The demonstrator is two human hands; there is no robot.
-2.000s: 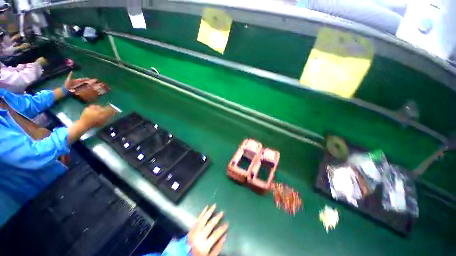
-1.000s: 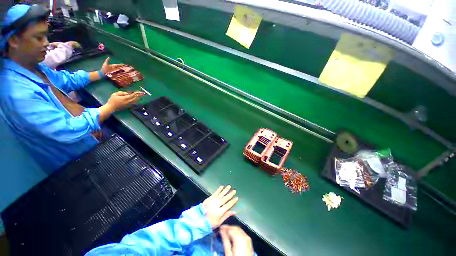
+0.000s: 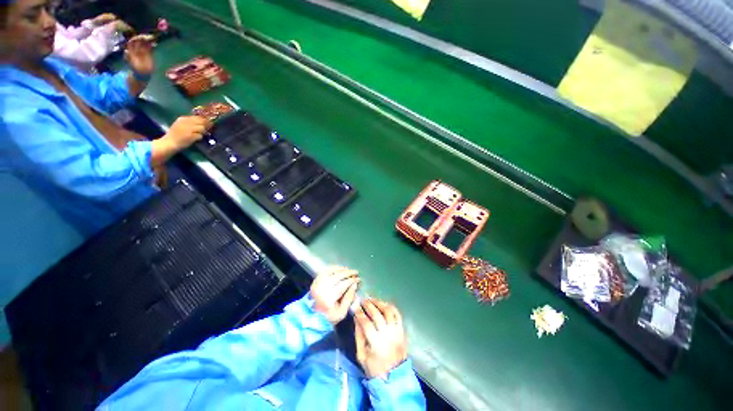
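My left hand and my right hand meet at the bench's near edge, fingers bent and fingertips nearly touching. A tiny pale spot shows between them; whether it is a held part cannot be told. Beyond them, two paired stacks of rose-gold housings with large windows stand side by side on the green bench. A loose pile of small copper-coloured parts touches their near right side. A smaller pile of cream-white parts lies further right.
A black tray holds several black phones in a row, left of the housings. Black housing trays are stacked at lower left. A neighbour works at left by more housings. Clear bags lie on a black mat at right.
My left hand was spread open; its fingers are now bent. My right hand has come into view and up beside it. The neighbour's far hand has lifted off the housings.
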